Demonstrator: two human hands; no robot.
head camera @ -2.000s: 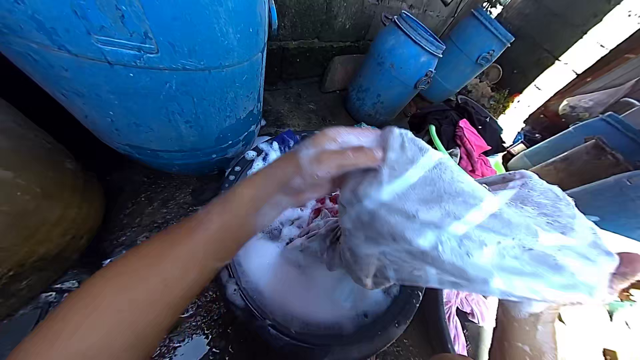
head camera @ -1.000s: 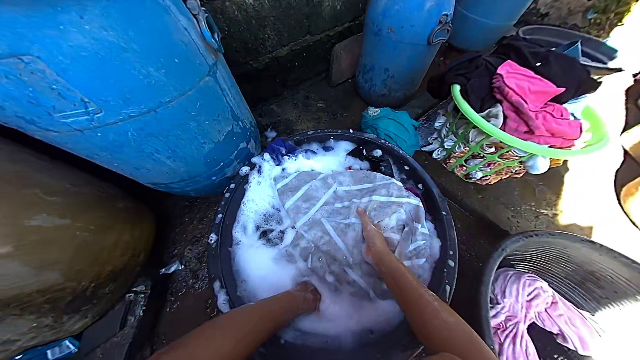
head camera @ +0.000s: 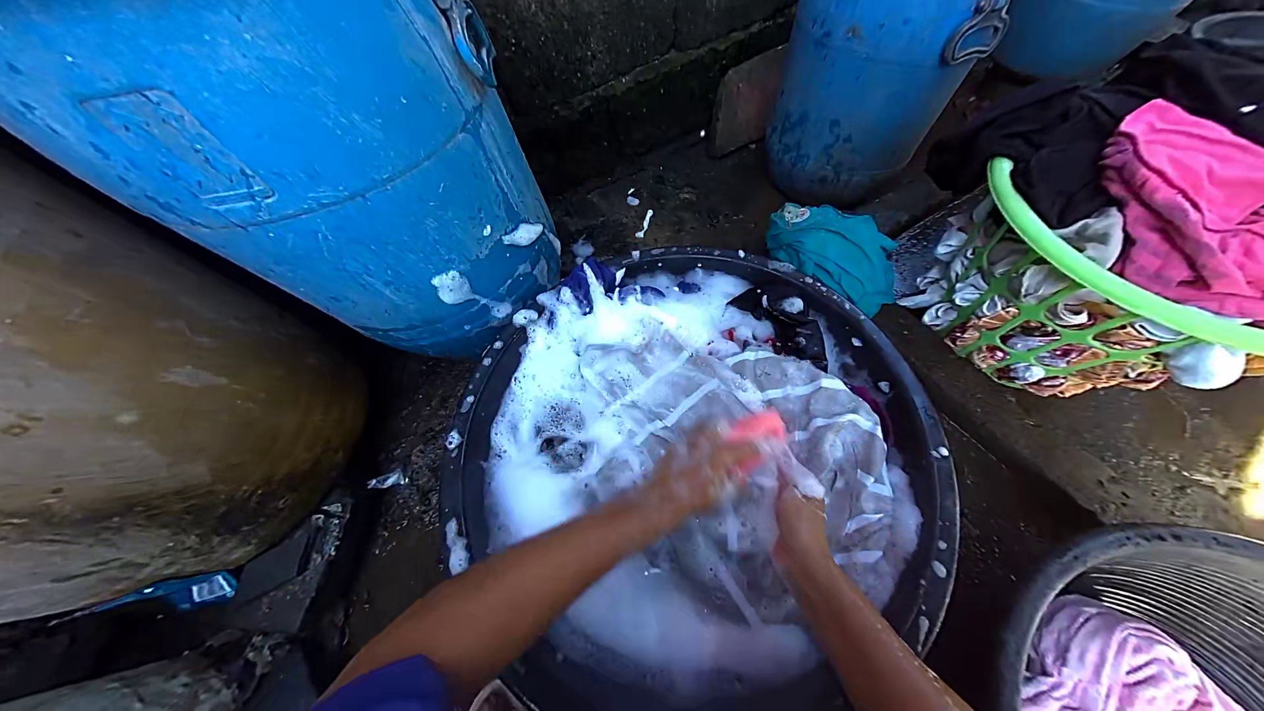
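A black plastic tub [head camera: 923,415] holds suds and soaked clothes, with a grey cloth with white stripes [head camera: 839,395] spread on top. My left hand [head camera: 706,464], blurred, is closed around a coral-pink object [head camera: 758,434], perhaps a brush or soap bar, over the cloth. Just right of it, my right hand [head camera: 800,509] grips a foamy fold of the same cloth. Dark and blue-purple garments [head camera: 591,283] show at the tub's far rim.
Large blue drums [head camera: 326,148] stand behind left and at the back [head camera: 849,99]. A brown rounded vessel [head camera: 168,415] is left. A teal cloth [head camera: 834,252] touches the tub. Right are a green basket [head camera: 1076,262] of clothes and a dark basin [head camera: 1076,563] with a pink garment [head camera: 1116,657].
The grey cloth was held up stretched, then lay spread in the suds. My left hand has moved from the near suds onto the cloth, now with the coral-pink object in it.
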